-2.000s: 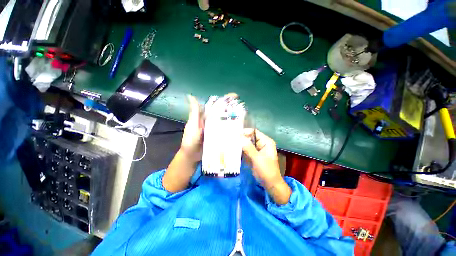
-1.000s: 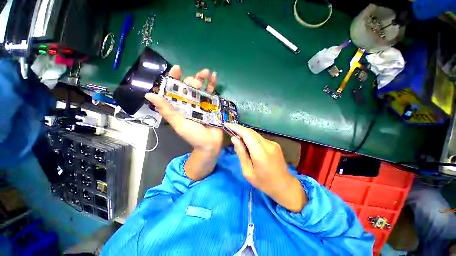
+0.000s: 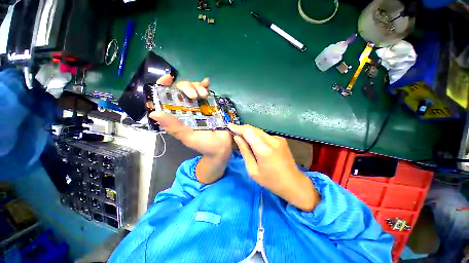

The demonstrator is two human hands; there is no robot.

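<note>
An opened phone [image 3: 187, 109] lies in my left hand [image 3: 198, 136], its silvery inside facing up, with an orange flex cable along the middle and dark and blue components at its right end. My left fingers curl over its far edge and the thumb lies at its near left. My right hand [image 3: 265, 154] is at the phone's right near corner, thumb and fingertips pinched there; a thin dark tool, possibly tweezers, shows partly between the fingers. A glossy black phone or screen [image 3: 141, 87] lies on the green mat behind the opened phone's left end.
On the green mat [image 3: 241, 67] lie a marker pen [image 3: 280, 32], blue pen [image 3: 125, 49], dropper bottle [image 3: 331, 55], orange flex cable [image 3: 361, 69] and parts cup [image 3: 378, 25]. A black gridded tray [image 3: 90, 177] is at left. A red crate [image 3: 378, 190] is at right. A blue sleeve [image 3: 20, 118] shows far left.
The phone has turned from upright, plain pale face showing, to lying sideways with its inside showing. My right hand has moved to its component end. Since one second ago, both hands have barely moved.
</note>
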